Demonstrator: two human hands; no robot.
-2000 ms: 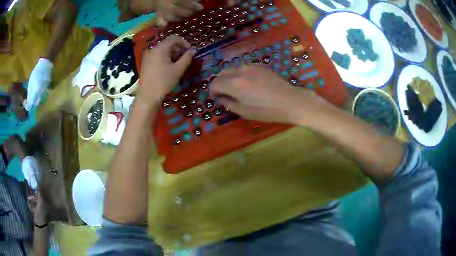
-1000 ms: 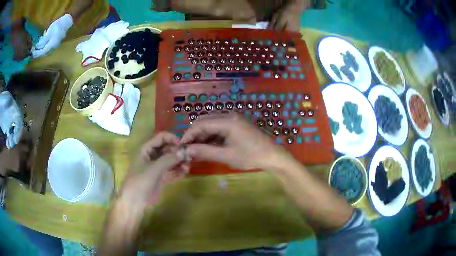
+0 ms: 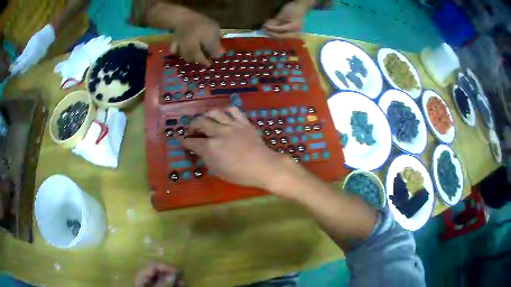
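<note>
The red-orange keycap tray [image 3: 241, 197] lies on the table with two keyboard layouts of round caps, many with bright glints. My right hand [image 3: 235, 146] is over the left part of the lower layout, palm down, fingertips at its caps; I cannot tell whether a cap is between them. My left hand [image 3: 159, 276] is small, blurred and cut off by the bottom edge, below the tray; its fingers look curled and its contents cannot be told. A few blue-grey caps [image 3: 236, 101] lie between the layouts.
A white tub [image 3: 61, 213] with small dark pieces inside stands left. Bowls of black-and-white pieces [image 3: 117, 73] and shiny pieces [image 3: 73, 119] and white gloves [image 3: 106, 140] lie upper left. Plates of coloured caps [image 3: 400, 123] and a teal-cap bowl [image 3: 364, 188] stand right. Another person's hand [image 3: 196, 39] reaches the upper layout.
My hands, together at the tray's lower edge a second ago, are apart: the right over the lower layout, the left down at the bottom edge. The other person's hand has reached onto the tray.
</note>
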